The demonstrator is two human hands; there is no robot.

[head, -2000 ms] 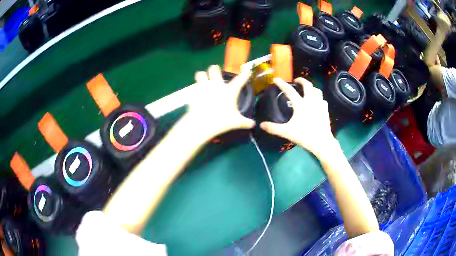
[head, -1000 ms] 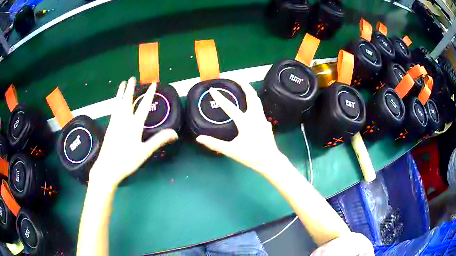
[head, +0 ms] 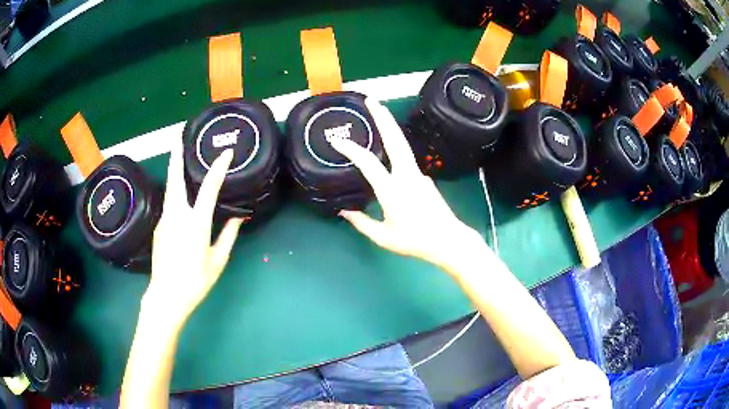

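Two black speakers with upright orange straps stand side by side in front of me, a small gap between them. The left speaker (head: 248, 172) and the right speaker (head: 320, 172) each show a thin pale ring round a white logo. My left hand (head: 188, 240) is round the left speaker's outer side, one finger on its top face and the thumb low at its front. My right hand (head: 408, 216) is round the right speaker's outer side, one finger on its top and the thumb at its lower front.
More speakers (head: 460, 104) stand right and left (head: 120, 212). A mallet's amber head (head: 519, 88) and pale handle (head: 579, 228) show around one speaker. A white cable (head: 490, 216) hangs over the bench edge. Blue crates (head: 639, 279) are below right.
Both hands have moved closer round the two speakers, with fingers further down their outer sides and a finger of each on top. Two seconds ago they were at speakers beside the mallet head.
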